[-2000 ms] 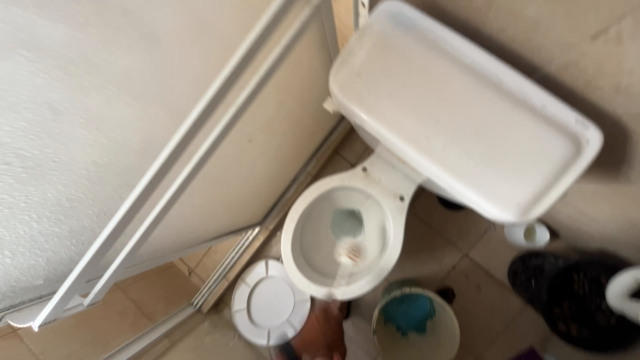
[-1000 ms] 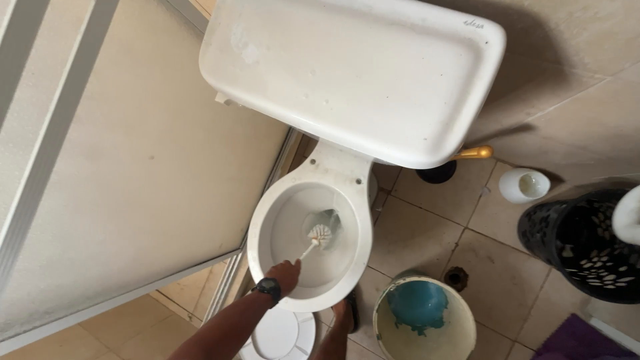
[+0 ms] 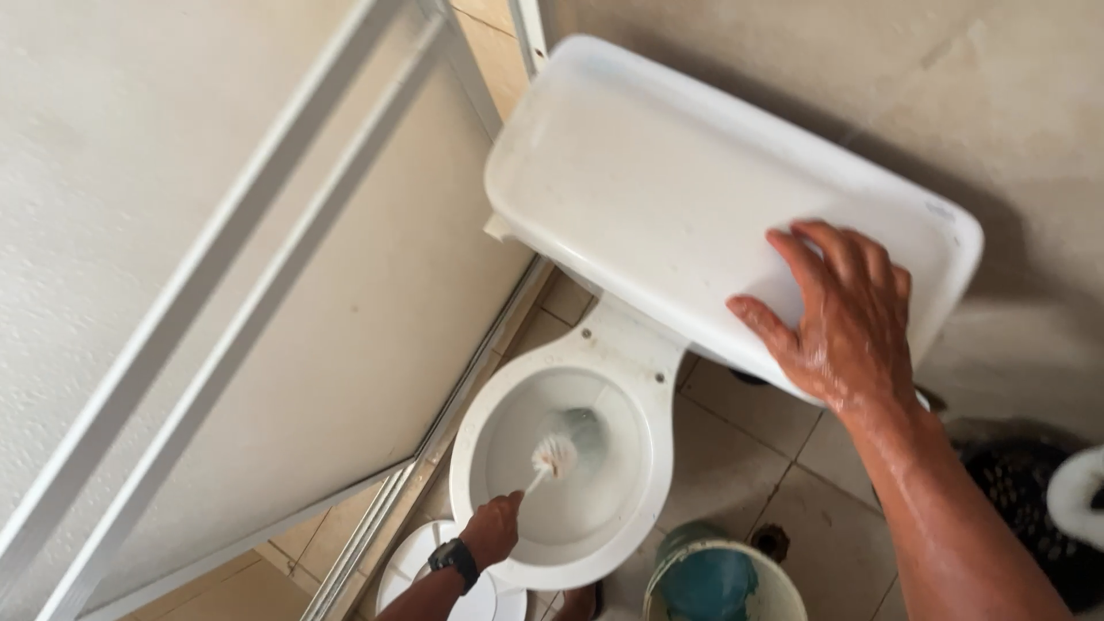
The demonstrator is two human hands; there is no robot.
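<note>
My left hand (image 3: 493,526), with a dark watch on the wrist, grips the thin white handle of a toilet brush (image 3: 553,455). The brush's round bristle head is inside the white toilet bowl (image 3: 470,448), beside the water. My right hand (image 3: 849,319) looks wet and is spread with its fingers apart over the right part of the white cistern lid (image 3: 655,181); the fingertips seem to rest on it. The bowl has no seat on it, and its bolt holes show at the back of the rim.
A framed shower panel (image 3: 345,328) stands left. A round white lid (image 3: 414,561) lies on the floor below the bowl. To the right are a bucket (image 3: 780,573) with blue contents, a floor drain (image 3: 770,542), a black patterned bin (image 3: 1026,500) and a white roll (image 3: 1074,496).
My right hand has come into view over the cistern lid, where neither earlier frame shows it. My left hand still holds the brush in the bowl. The view has tilted.
</note>
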